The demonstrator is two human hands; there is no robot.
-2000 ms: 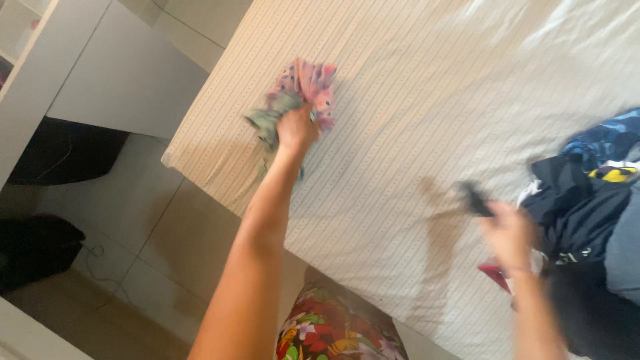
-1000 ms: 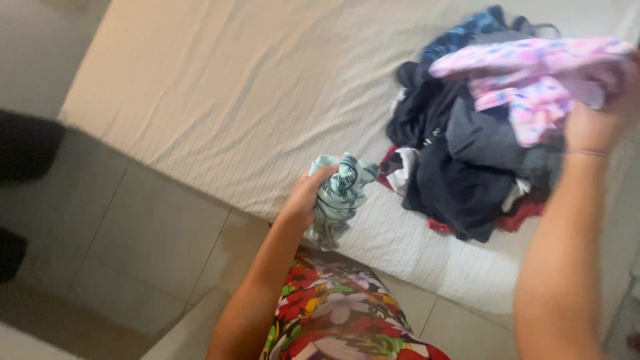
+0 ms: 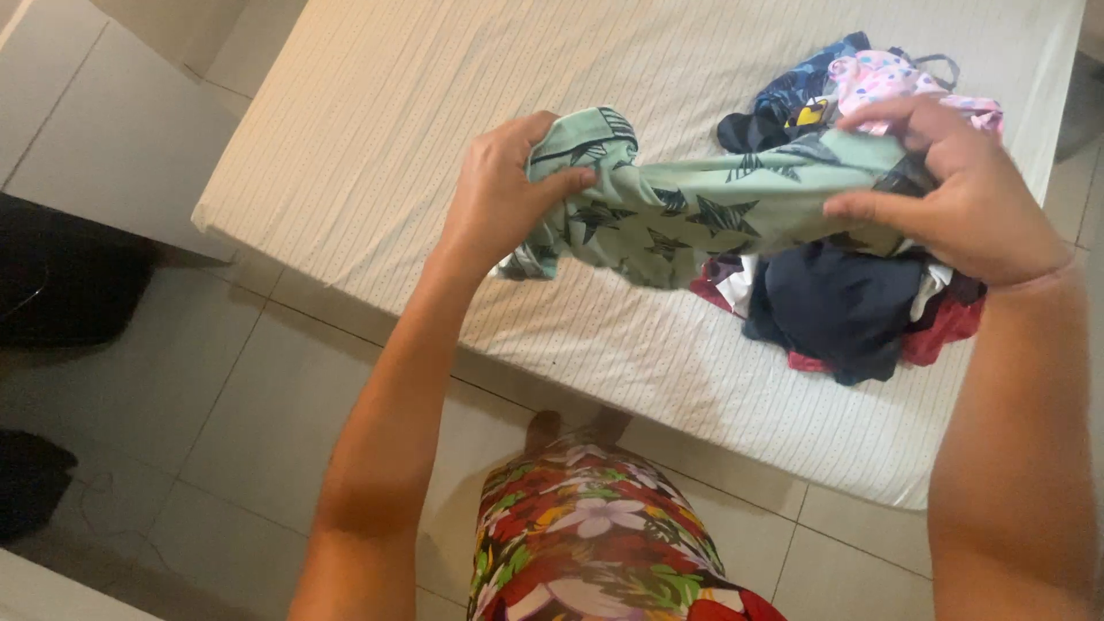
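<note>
A pale green garment with dark star prints [image 3: 681, 211] is stretched between my hands above the bed. My left hand [image 3: 522, 185] grips its left end, thumb in front, near a dark-edged band. At its right end, my right hand [image 3: 957, 185] has the cloth between thumb and fingers. Behind and below the right end lies a heap of clothes [image 3: 841, 302] in dark blue, black, red and white. A pink spotted garment [image 3: 888, 82] lies on the far part of the heap, partly behind my right fingers, beside a blue patterned cloth [image 3: 798, 82].
The bed [image 3: 414, 112] has a pale striped sheet, and its near edge runs diagonally in front of me. Grey floor tiles [image 3: 233, 388] lie below. Black items [image 3: 69, 267] are at the left, under a pale panel [image 3: 112, 129]. My floral garment [image 3: 595, 526] shows at the bottom.
The pink garment, in my right hand a second ago, now lies on the heap. My right hand has taken hold of the green garment, which was bunched in my left hand and is now spread out.
</note>
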